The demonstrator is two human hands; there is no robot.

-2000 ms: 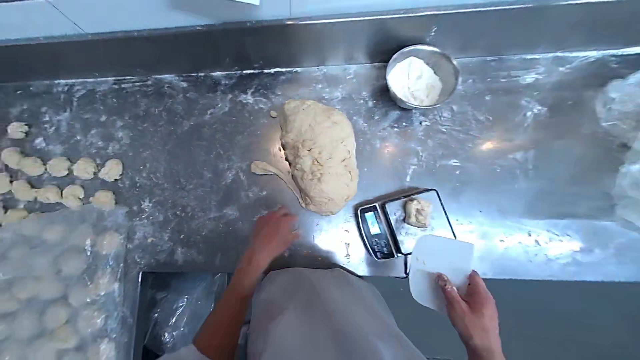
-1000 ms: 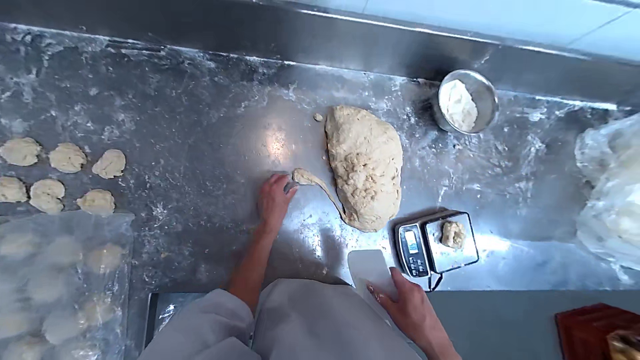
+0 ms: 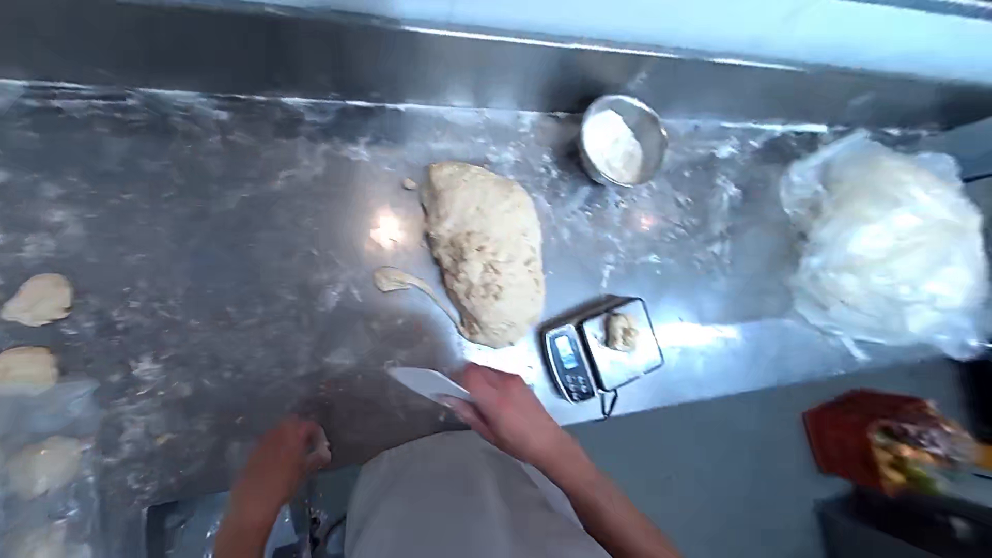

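My right hand (image 3: 500, 407) grips a white plastic dough scraper (image 3: 428, 383) just below a large mass of dough (image 3: 488, 256) on the steel worktop. A thin tail of dough (image 3: 397, 280) trails from the mass's lower left. My left hand (image 3: 291, 448), blurred, is over the worktop's front edge; whether it holds anything cannot be made out. A digital kitchen scale (image 3: 570, 363) right of my right hand bears a small dough piece (image 3: 621, 332). Flattened dough pieces (image 3: 39, 300) lie at the far left, some beneath clear plastic sheeting (image 3: 74, 403).
A metal bowl of white flour (image 3: 616, 147) stands near the back wall. At the right is a big clear plastic bag (image 3: 891, 240) with pale contents. A dark tray or bin (image 3: 186, 519) sits below the front edge, and a red container (image 3: 845, 434) lower right.
My right hand has moved left with the scraper, away from the scale to below the large dough. My left hand has drawn back from beside the dough tail toward the front edge.
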